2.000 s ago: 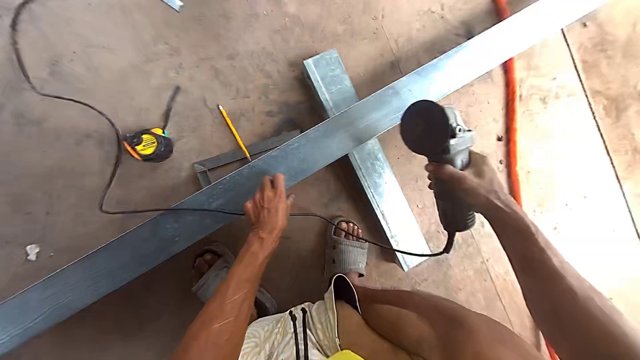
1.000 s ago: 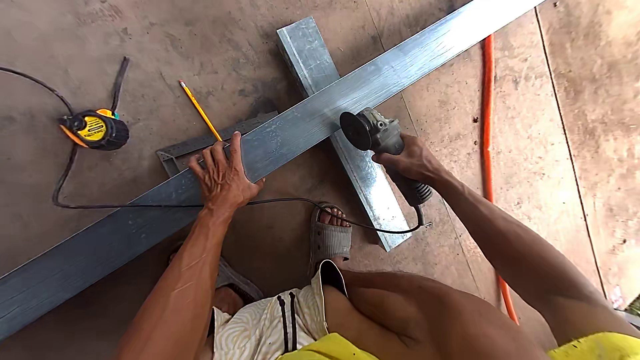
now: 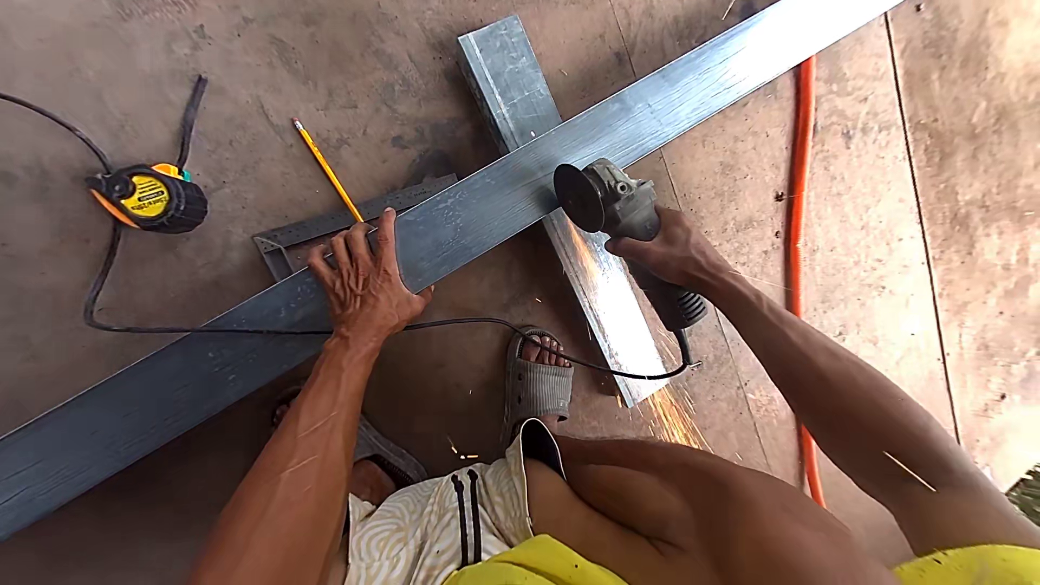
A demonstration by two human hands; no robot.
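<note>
My right hand (image 3: pixel 678 252) is wrapped around the body of an angle grinder (image 3: pixel 621 203). The grinder's dark disc meets the near edge of a long galvanized steel channel (image 3: pixel 479 215), close to where it crosses a shorter steel channel (image 3: pixel 601 284) beneath. Orange sparks stream down along the shorter piece toward my feet. With fingers spread over the far edge and thumb at the near edge, my left hand (image 3: pixel 366 284) grips the long channel left of the grinder. The grinder's black cord (image 3: pixel 479 321) runs leftward across the long channel.
On the concrete floor at left lies a yellow and black tape measure (image 3: pixel 150 197). A yellow pencil (image 3: pixel 327 169) rests against a metal square (image 3: pixel 349 213) partly under the long channel. An orange hose (image 3: pixel 799 187) runs along the right. My sandaled foot (image 3: pixel 540 378) is near the shorter channel.
The grinder has come down from above the channels to the long one's near edge, and sparks now fly. My left hand, earlier near the channel's lower edge, now grips it.
</note>
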